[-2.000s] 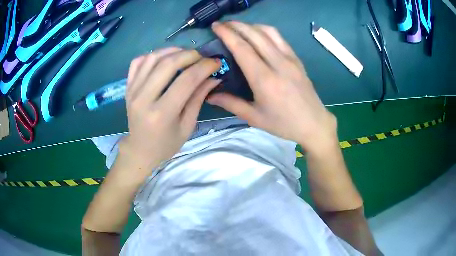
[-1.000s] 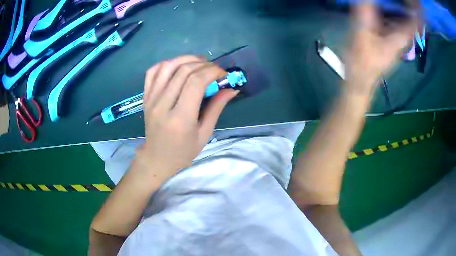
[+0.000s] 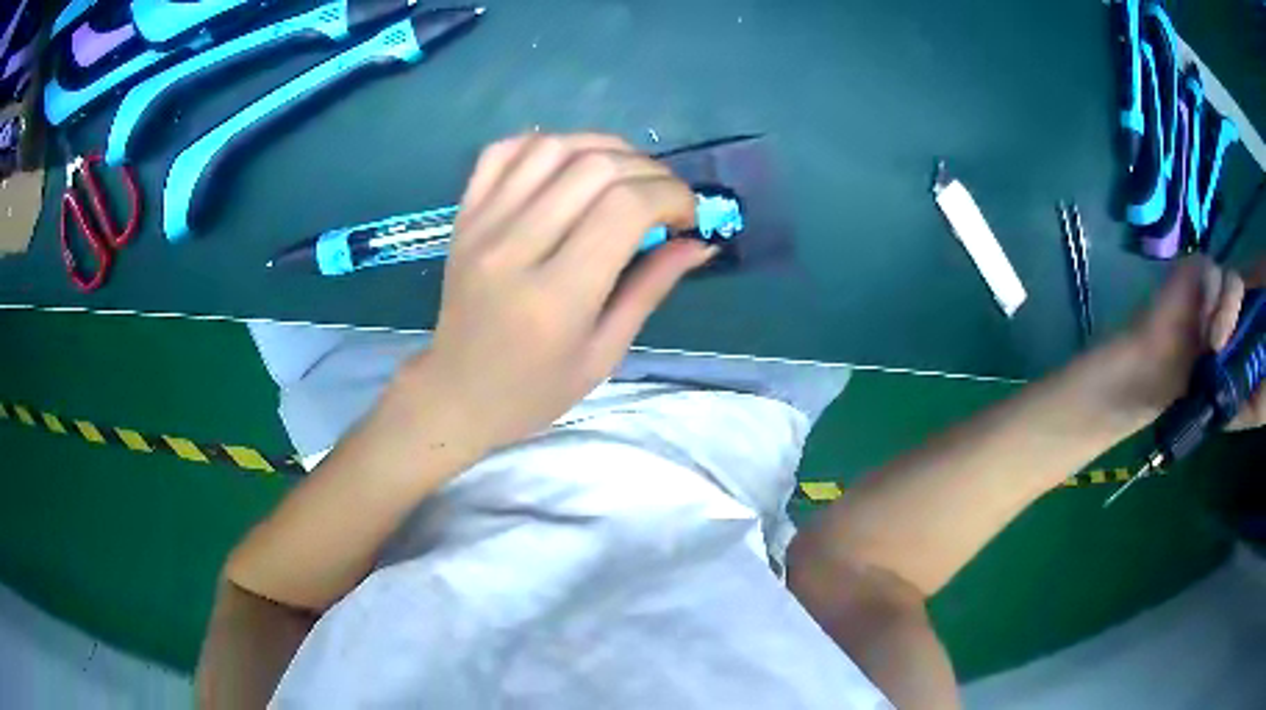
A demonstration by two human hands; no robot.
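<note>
My left hand grips the light blue and black device body near its right end. The device lies on the mat with its open side up and its dark pointed tip to the left. Its rounded right end rests at the black fixture; my fingers hide its middle. My right hand holds the electric screwdriver at the far right, beyond the bench's front edge. Its thin bit points down and left. Part of the right hand is hidden by the tool.
Housings lie at upper left, with red-handled scissors below them. A white strip with a dark end and silver tweezers lie at right. More housings stand at far right. The bench's front edge runs below the device.
My right hand has left the fixture, taken the electric screwdriver from the top of the bench and moved it to the far right. My left hand stays on the device.
</note>
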